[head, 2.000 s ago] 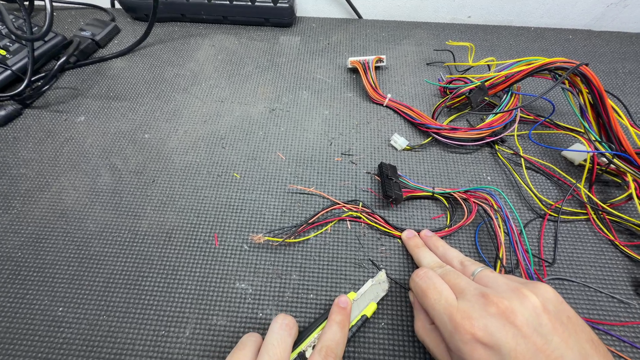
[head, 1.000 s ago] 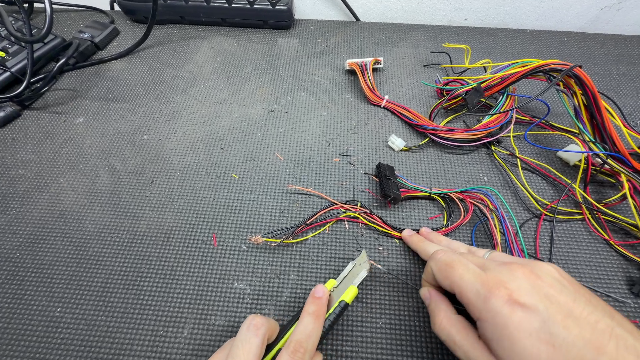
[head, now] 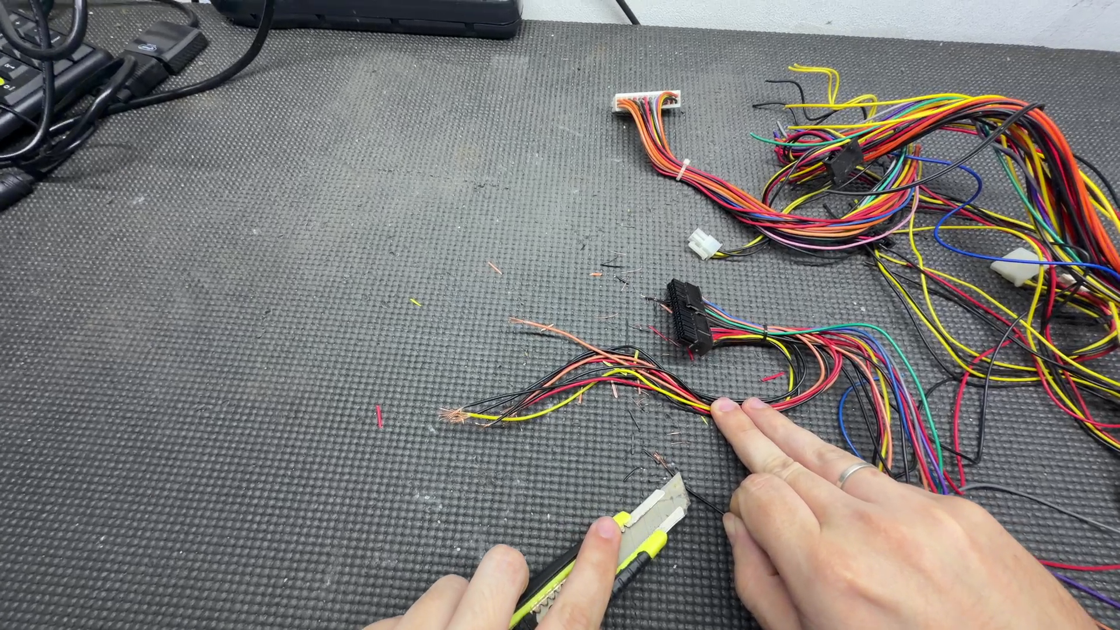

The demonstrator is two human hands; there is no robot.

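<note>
At the lower middle, my left hand [head: 534, 582] holds a yellow-and-black utility knife [head: 612, 551], blade extended, with a finger along it. The blade tip lies by the stripped end of a thin black wire [head: 704, 500] that runs under my right hand [head: 849, 534]. Two fingertips of that hand, which wears a ring, press on a bundle of red, yellow, black and orange wires [head: 604, 372]. Bare copper strands [head: 453, 416] show at the bundle's left end. Just above the bundle is a black multi-pin connector [head: 689, 317] with coloured wires. What lies under the right palm is hidden.
More wiring harness [head: 787, 219] tangles across the right, with a white multi-pin connector [head: 646, 101] and smaller white connectors [head: 703, 244]. Insulation scraps [head: 379, 416] are scattered on the dark textured mat [head: 219, 306]. Black cables [head: 166, 52] and a keyboard [head: 52, 70] sit at the upper left.
The knife and my left hand have shifted left and a little up from two seconds ago to one second ago, then slightly right. Bare copper now shows on the thin black wire beside the blade.
</note>
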